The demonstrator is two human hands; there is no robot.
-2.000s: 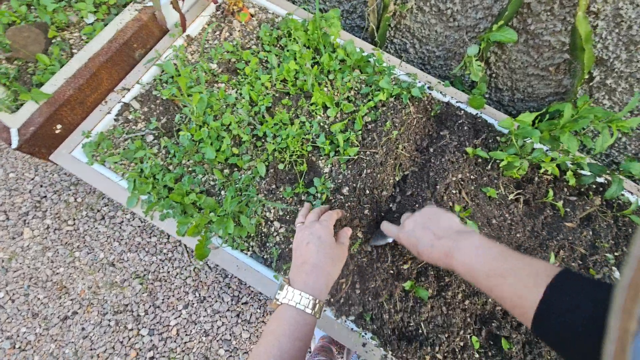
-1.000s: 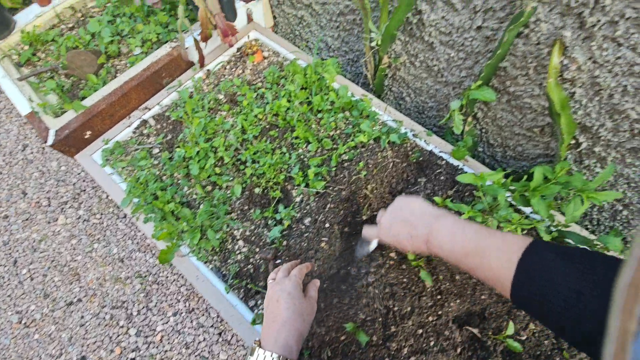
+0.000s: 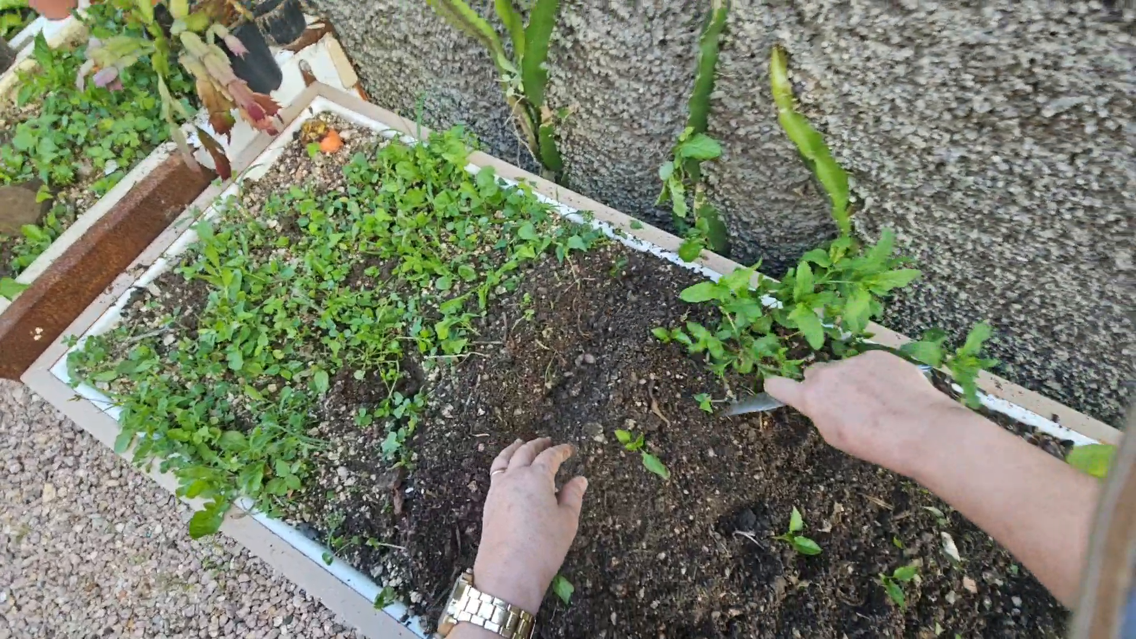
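My right hand (image 3: 874, 406) is closed around a small tool with a metal blade (image 3: 753, 405), whose tip meets the soil beside a leafy green plant (image 3: 812, 297). My left hand (image 3: 528, 515), with a ring and a gold-coloured watch (image 3: 486, 611), rests on or just over the dark soil (image 3: 586, 355), fingers slightly apart and nothing seen in them. Small seedlings (image 3: 643, 453) stand in the soil between and below my hands. Low green plants (image 3: 355, 293) cover the left part of the raised bed. The tool's handle is hidden in my right hand.
The bed's pale rim (image 3: 293, 559) runs along both long sides. Behind it rises a rough stone-textured wall (image 3: 985, 160) with upright cactus-like stems (image 3: 808, 133). A rusty metal beam (image 3: 98, 257) and a second planted bed (image 3: 89, 133) lie left, gravel (image 3: 80, 515) at lower left.
My right hand has moved right with the blade, away from the middle of the soil to the plant by the wall-side rim. The view has shifted too.
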